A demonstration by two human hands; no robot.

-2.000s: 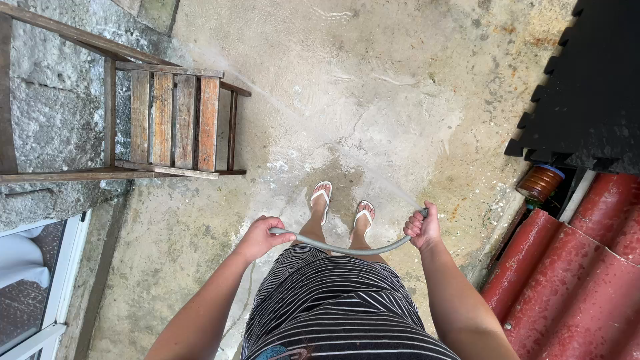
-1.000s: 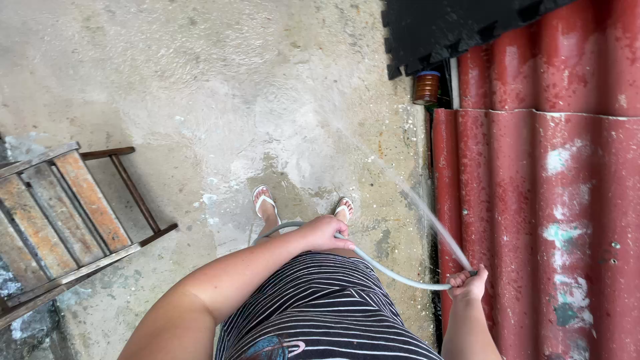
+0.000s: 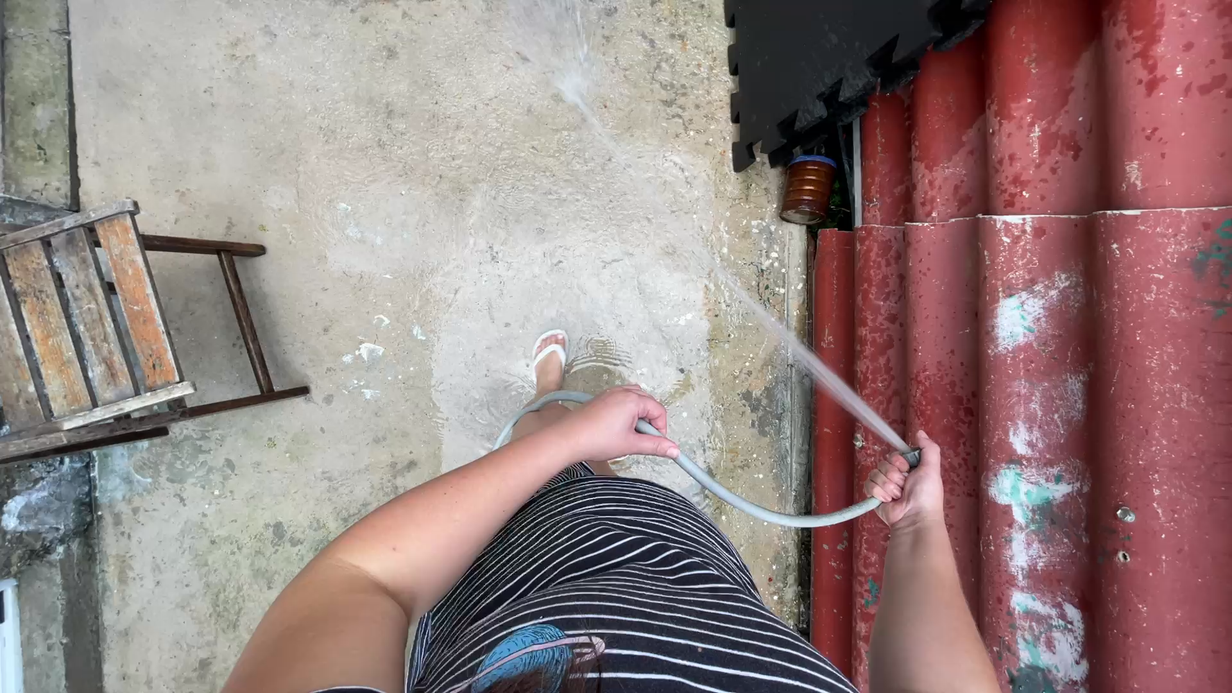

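A grey garden hose [image 3: 756,508] curves between my hands. My right hand [image 3: 905,481] is closed around its end, near the red corrugated sheets. From there a jet of water [image 3: 833,380] shoots up and to the left, landing on the wet concrete floor [image 3: 520,212]. My left hand [image 3: 626,425] grips the hose farther back, in front of my body, and behind it the hose loops down past my leg. One foot in a white flip-flop [image 3: 550,346] shows on the wet concrete; the other foot is hidden.
A worn wooden folding chair [image 3: 96,318] stands at the left. Red corrugated roofing sheets [image 3: 1039,385] fill the right side. Black interlocking foam mats [image 3: 818,58] lie at the top right, with a brown ribbed container with a blue rim [image 3: 808,190] beside their edge.
Two seconds ago both hands held the hose low in front of my body; my right hand has since moved out to the right, over the red sheets. The view has shifted to the right.
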